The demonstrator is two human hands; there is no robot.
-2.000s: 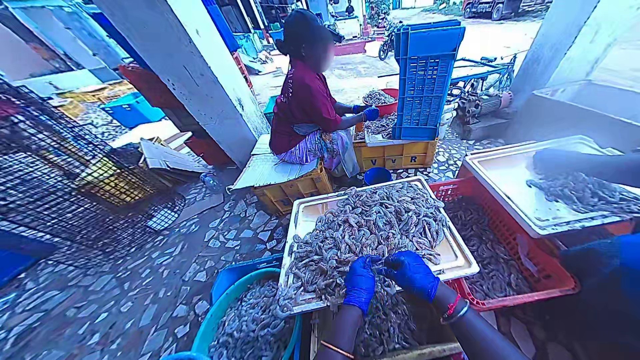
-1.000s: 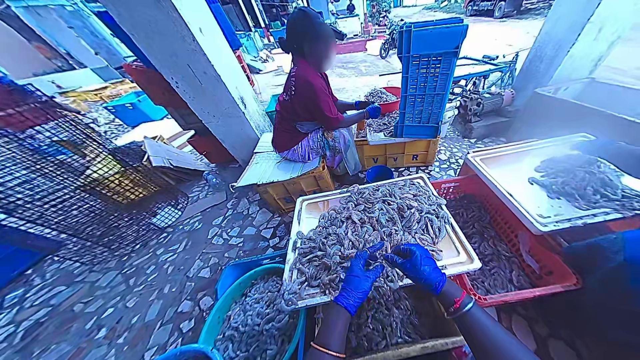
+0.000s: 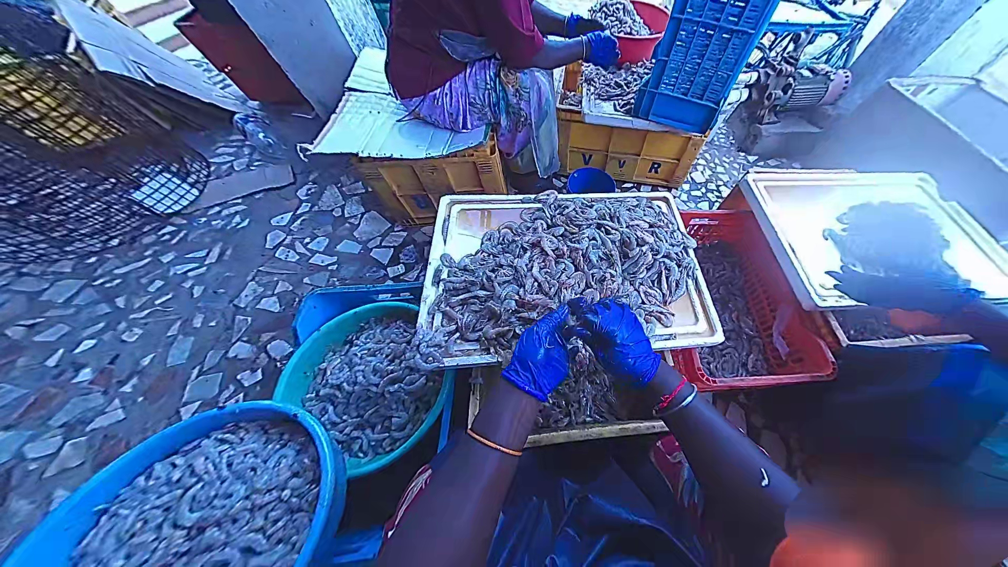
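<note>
A heap of grey shrimp (image 3: pixel 567 252) lies on a white tray (image 3: pixel 709 331) in front of me. At the tray's near edge my left hand (image 3: pixel 541 354), in a blue glove, has its fingers bent and almost meets my right hand (image 3: pixel 618 339), gloved alike. The fingertips come together over the edge; whether a shrimp is between them is too small to tell. Below them, a crate (image 3: pixel 606 429) holds more shrimp and what look like shells. Shelled-looking shrimp fill a teal basin (image 3: pixel 358 465) on the left, and a blue tub (image 3: pixel 335 472) nearer me also holds shrimp.
A red crate (image 3: pixel 795 370) of shrimp adjoins the tray on the right. Beyond it a co-worker's gloved hand (image 3: pixel 906 287) is over another white tray (image 3: pixel 803 276). Ahead, a seated person (image 3: pixel 472 71) handles shrimp near yellow crates (image 3: pixel 630 150) and a stacked blue crate (image 3: pixel 701 63).
The view has tilted down, and the blue tub at the lower left now shows its shrimp. My hands, a little apart one second ago, are together at the tray's near edge.
</note>
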